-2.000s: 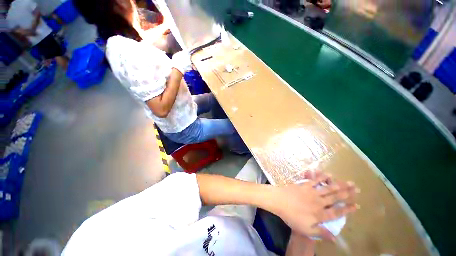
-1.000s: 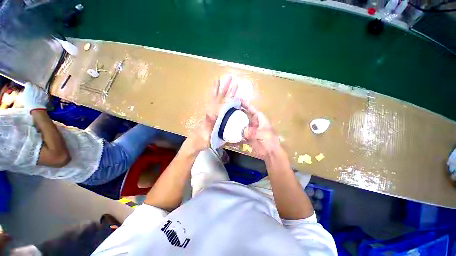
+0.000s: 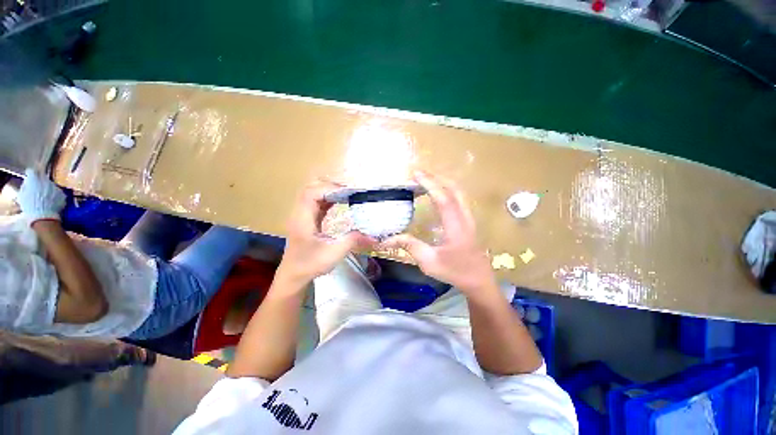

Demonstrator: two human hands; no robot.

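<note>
The joined unit [image 3: 381, 214] is a pale grey-white drum with a dark band and a white rim, held over the near edge of the bench, above my lap. The drum faces me and the rim is on the far side. My left hand [image 3: 316, 234] grips its left side, and my right hand [image 3: 442, 234] grips its right side, with fingers on the rim and thumbs at the drum's near face. A small white glue bottle [image 3: 522, 204] lies on the bench to the right. Yellow scraps [image 3: 504, 260] lie near it.
The tan bench [image 3: 264, 161] runs beside a green belt [image 3: 298, 55]. A gloved person [image 3: 64, 272] sits at the left. A white-and-black bundle [image 3: 760, 248] is at the far right. A crate of bodies [image 3: 534, 327] and a blue crate [image 3: 693, 408] stand below right.
The unit has turned from tilted sideways to rim facing away. My left hand has come down from its raised, spread pose to grip the side. The view has shifted slightly.
</note>
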